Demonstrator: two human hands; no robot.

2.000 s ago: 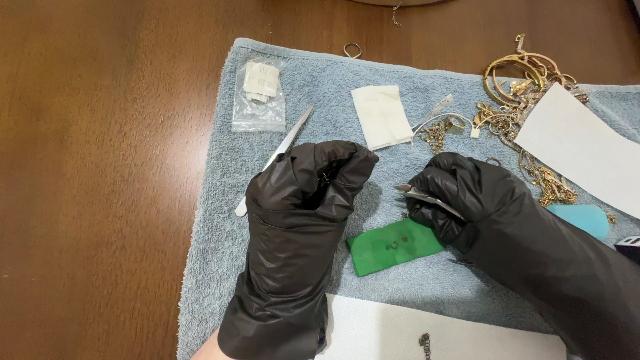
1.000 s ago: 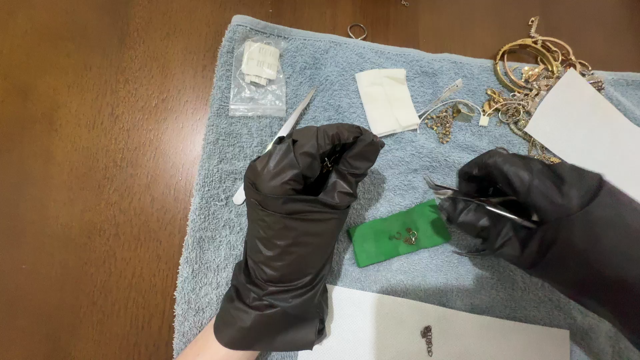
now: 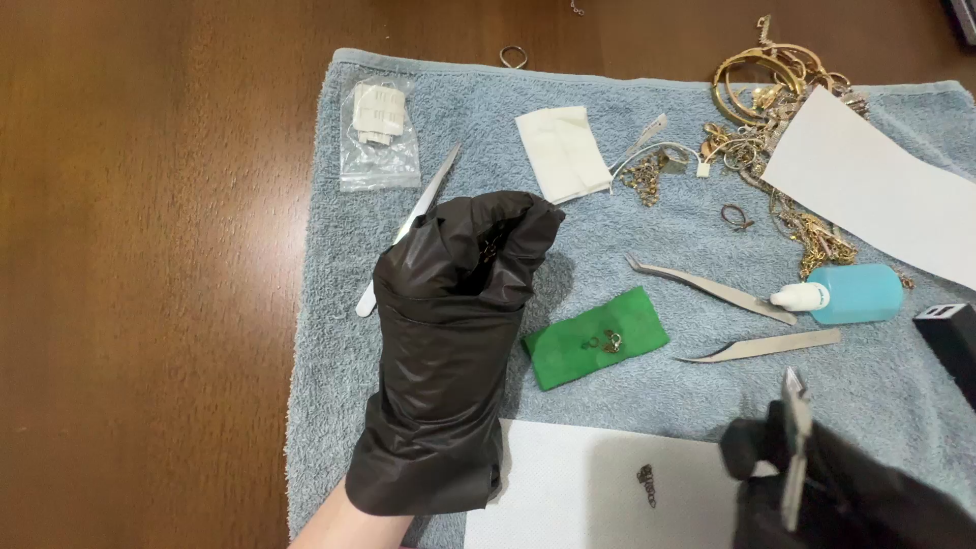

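My left hand [image 3: 457, 335], in a black glove, is closed around a fine gold-coloured chain [image 3: 492, 248], mostly hidden in its folds. My gloved right hand [image 3: 808, 473], blurred at the lower right, grips a small metal hand tool [image 3: 795, 450] with its pointed tip up; its exact kind is unclear. Between the hands, a green cloth [image 3: 564, 366] bears small metal jewelry pieces [image 3: 612, 341]. Bent tweezers [image 3: 709, 287] and a second pair of tweezers [image 3: 770, 345] lie above my right hand. A short dark chain [image 3: 646, 486] rests on a white sheet [image 3: 541, 488] below the cloth.
A blue towel [image 3: 473, 99] covers much of the wooden table [image 3: 152, 267]. Around lie a plastic bag [image 3: 379, 164], white-handled tweezers [image 3: 438, 183], a folded white cloth [image 3: 564, 152], gold-coloured jewelry [image 3: 762, 84], white paper [image 3: 877, 183], a blue bottle [image 3: 858, 293] and a black object [image 3: 949, 335].
My right hand has moved down and right, away from the green cloth. It held tweezers before and now holds a different metal tool. Two pairs of tweezers show on the towel. My left hand keeps its closed pose.
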